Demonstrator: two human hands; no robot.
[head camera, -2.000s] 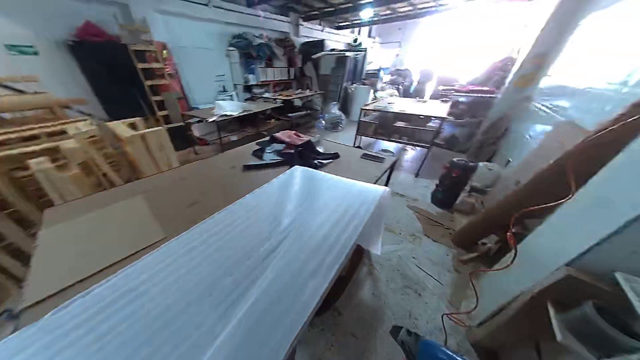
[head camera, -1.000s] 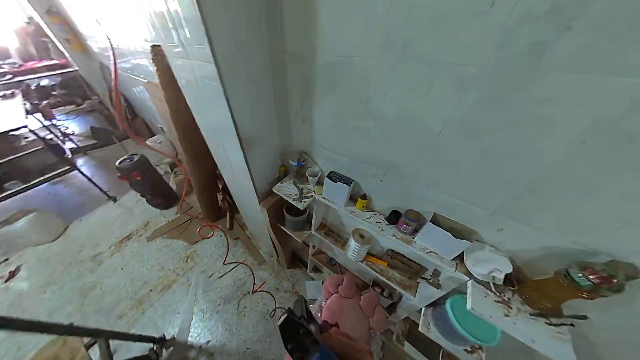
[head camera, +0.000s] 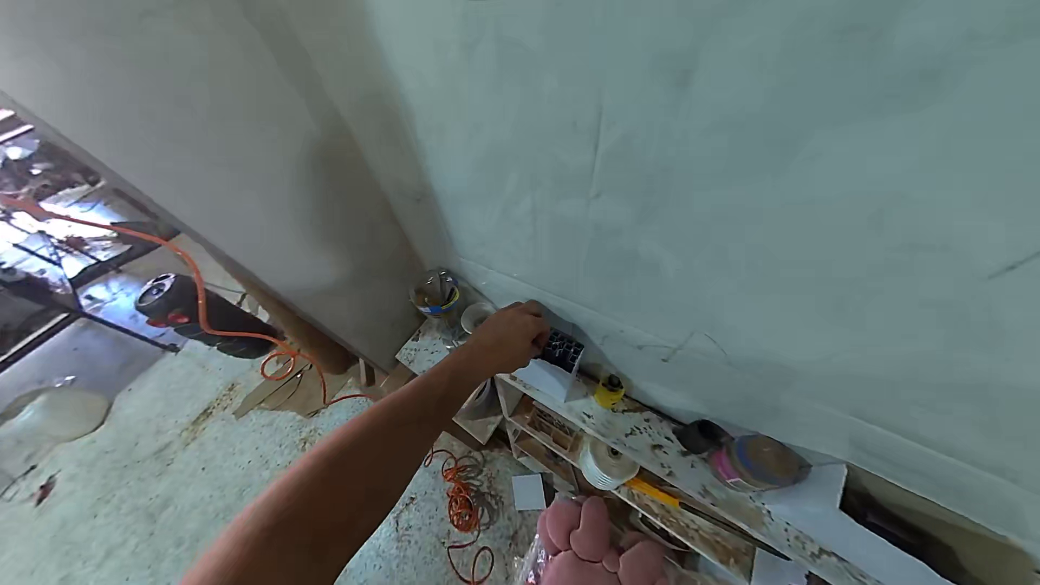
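Observation:
My left hand (head camera: 516, 335) reaches over the shelf unit's top from the lower left. Its curled fingers are at the edge of a white open box (head camera: 546, 375) that holds small black pieces (head camera: 562, 349); the fingertips are partly hidden, so whether they grip anything cannot be told. Left of the hand stand a clear container with tools (head camera: 436, 294) and a pale cup (head camera: 477, 317). A small yellow bottle with a black cap (head camera: 609, 392) stands to the right of the box. My right hand is out of view.
The white, stained shelf top (head camera: 650, 443) runs along a pale wall (head camera: 731, 203). It also bears a taped round container (head camera: 756, 461). Below are a white spool (head camera: 605, 463), a yellow-handled tool (head camera: 654, 492), a pink cushioned item (head camera: 581, 540) and a coiled orange hose (head camera: 463, 508).
The view has swung right from the long table to the shelf by the wall. My left hand has come into view and is now at the white box.

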